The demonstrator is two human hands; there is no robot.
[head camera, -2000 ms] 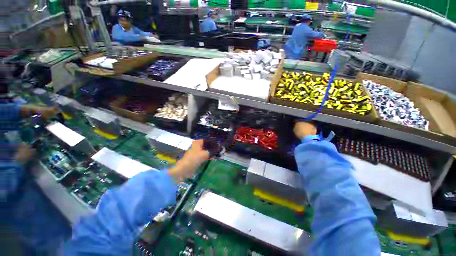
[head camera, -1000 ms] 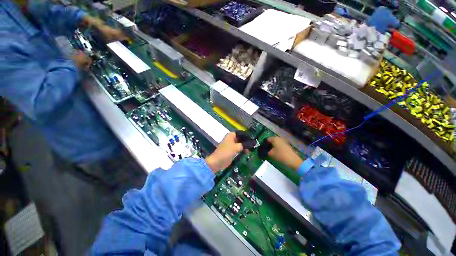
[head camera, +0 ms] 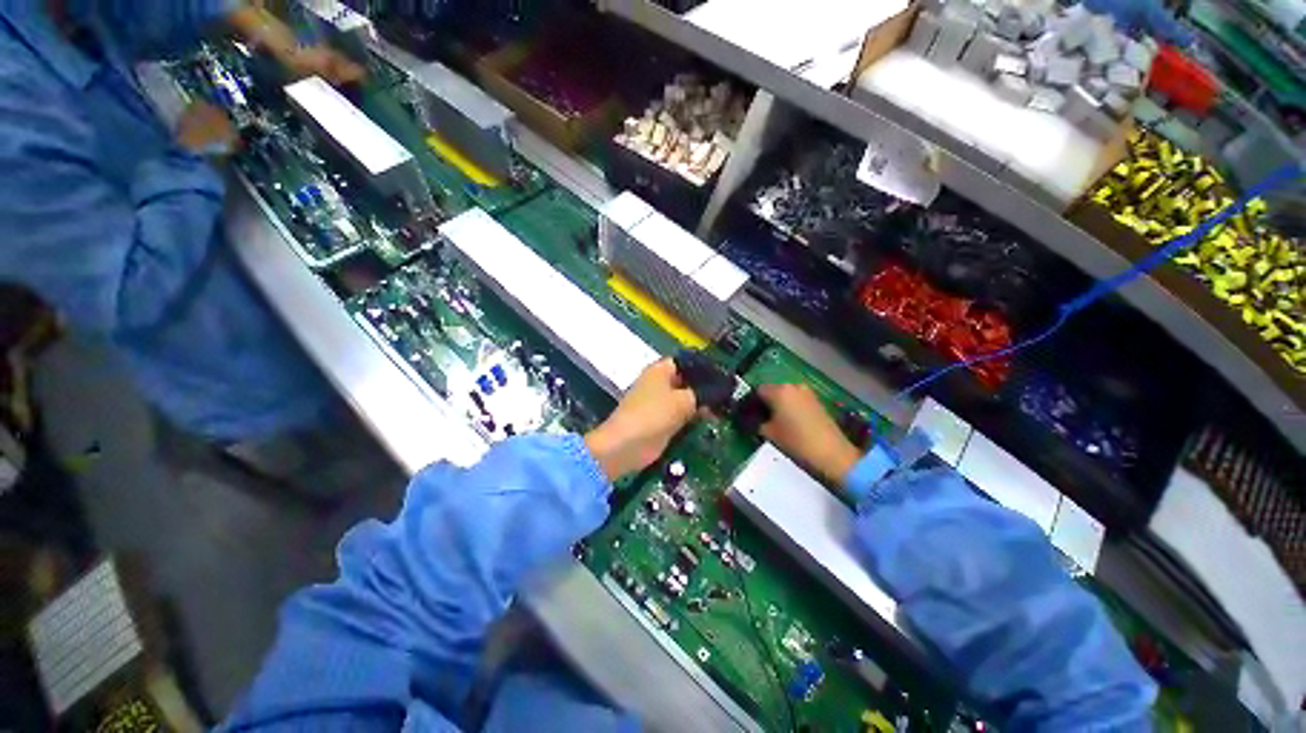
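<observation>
My left hand [head camera: 647,421] is over the green circuit board [head camera: 655,560], beside the end of a long silver heatsink [head camera: 552,298]. Its fingers end in a dark mass, which may be finger coverings or dark parts. My right hand [head camera: 805,431] is close to it on the right, fingertips also dark and pointing at the left hand. A small pale piece shows between the fingertips. What each hand holds cannot be made out. A second long heatsink [head camera: 819,536] lies under my right forearm. A finned heatsink [head camera: 673,272] stands behind my left hand.
Bins of red components [head camera: 938,324], silvery-dark parts [head camera: 826,195] and cream pieces [head camera: 683,132] are on the lower shelf. Yellow-black components [head camera: 1217,236] and white blocks [head camera: 1046,55] are above. A blue cord [head camera: 1067,308] crosses the shelf. Another worker's sleeve [head camera: 179,215] is at left.
Since two seconds ago, my right hand has left the bins and come beside my left hand over the board. The view has turned downward. Over the last second the hands have barely moved.
</observation>
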